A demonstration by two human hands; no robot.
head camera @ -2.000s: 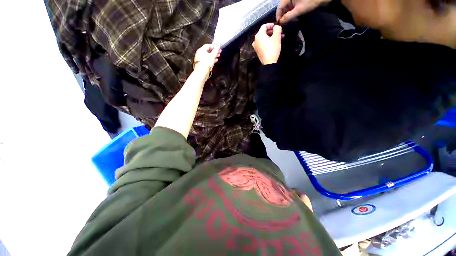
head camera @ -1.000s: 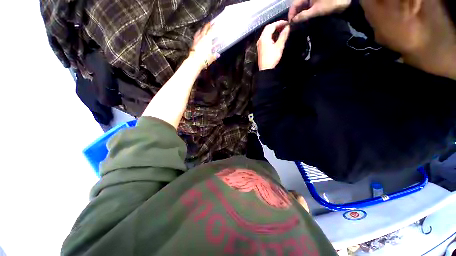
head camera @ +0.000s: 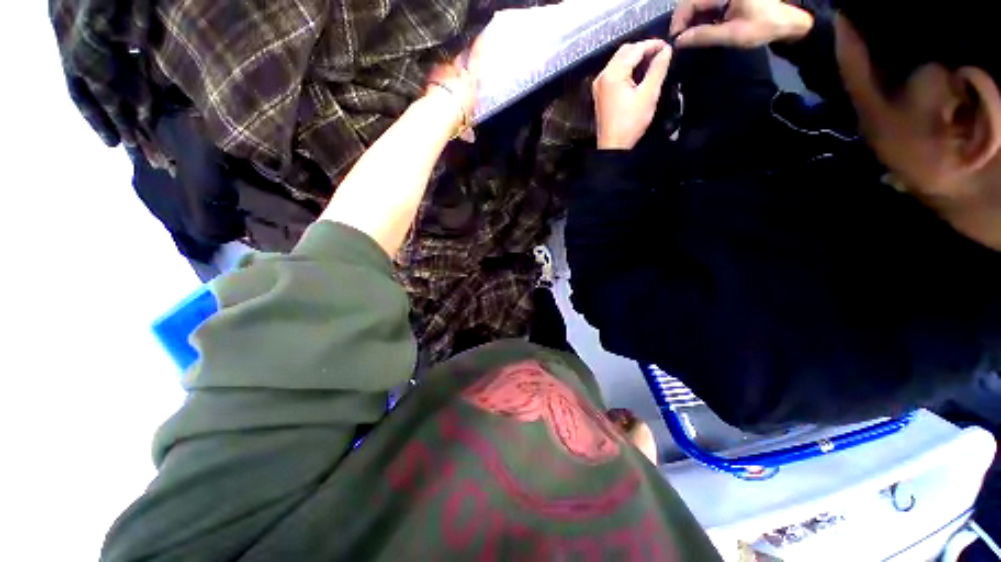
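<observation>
The heap of dark brown-black plaid garments [head camera: 362, 66] hangs over the work surface in front of me, with plain dark cloth [head camera: 181, 181] at its left side. My left hand [head camera: 459, 93] is at the heap's right side, against the near end of the white machine table [head camera: 549, 49]. Its fingers are washed out against the white, so I cannot tell if they hold anything. A small patch of skin [head camera: 642, 441] shows at the right edge of my green top. It may be part of my right hand; no fingers are visible there.
A person in black [head camera: 746, 253] sits close at the right, both hands [head camera: 628, 97] pinching something small and dark over the table edge. A blue-framed chair [head camera: 812, 452] is below them. A blue crate [head camera: 187, 326] shows beyond my left sleeve. Pale threads [head camera: 543, 266] hang beside the plaid.
My left hand has moved from pinching beside the table edge onto its near end. The heap, crate and my sleeve have shifted left in view. Less of the crate and chair shows.
</observation>
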